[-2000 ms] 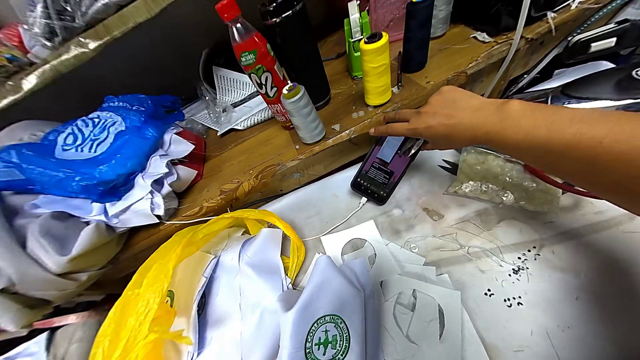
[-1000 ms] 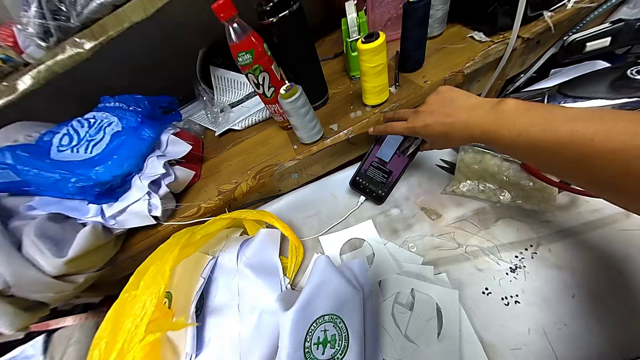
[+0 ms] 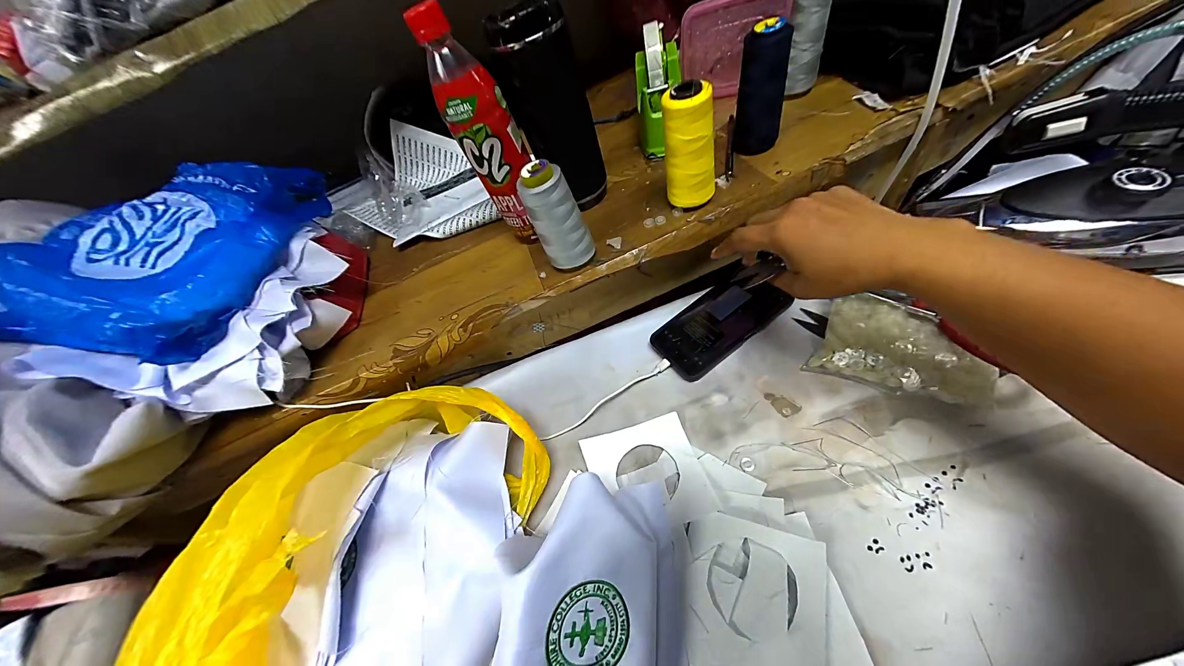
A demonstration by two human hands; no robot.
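Note:
My right hand reaches in from the right, its fingers bent over the far end of a black smartphone. A small dark object, too hidden to name, shows under the fingertips. The phone lies face up on the white table against the wooden ledge, with a white charging cable plugged into its near end. Beside my wrist lie the dark blade tips of scissors and a clear plastic bag of small translucent pieces. My left hand is out of view.
Thread cones, yellow, grey and navy, stand on the ledge with a red drink bottle. Nearer are a yellow plastic bag, white embroidered cloth and cut paper sheets. A blue bag lies left.
The phone's screen has gone darker, and a small dark object now shows under my right fingertips. The hand has stayed in nearly the same place.

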